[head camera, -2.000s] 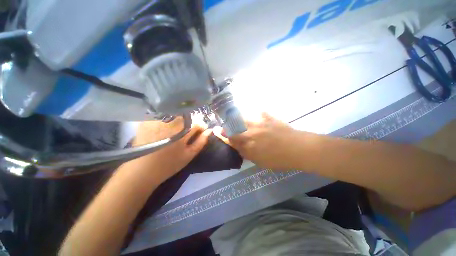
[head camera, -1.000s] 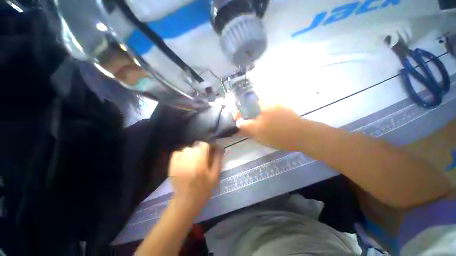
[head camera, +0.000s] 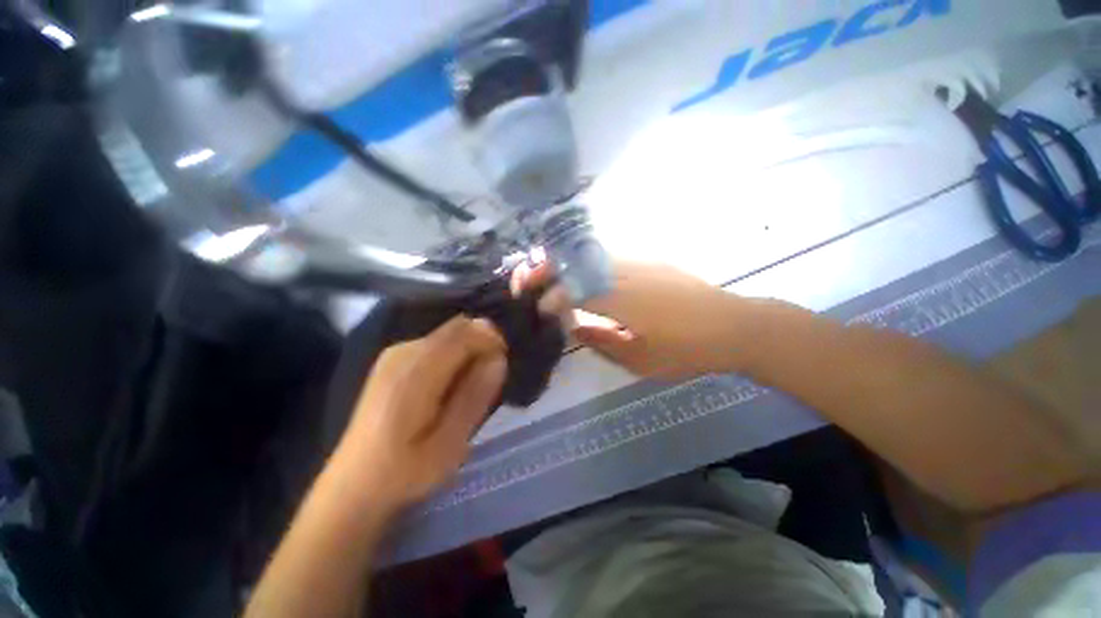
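Observation:
A large black garment (head camera: 242, 398) lies heaped left of the needle, and its end (head camera: 526, 356) reaches the presser foot area of the white sewing machine (head camera: 652, 145). My left hand (head camera: 429, 404) pinches the black cloth just in front of the needle area. My right hand (head camera: 640, 316) is at the cloth's right edge beside the grey ribbed knob (head camera: 580, 260), with fingertips on the cloth near the needle. The needle and presser foot are hard to make out in the lamp glare.
Blue-handled scissors (head camera: 1036, 181) lie at the right on the table. A printed ruler (head camera: 676, 404) runs along the table's front edge. A shiny curved metal part (head camera: 242, 242) stands at the left of the machine head. A brown box (head camera: 1050, 362) is at the right edge.
Since one second ago my left hand has moved up and left onto the cloth and now grips it. The cloth's end is bunched between my hands. The camera view has shifted slightly.

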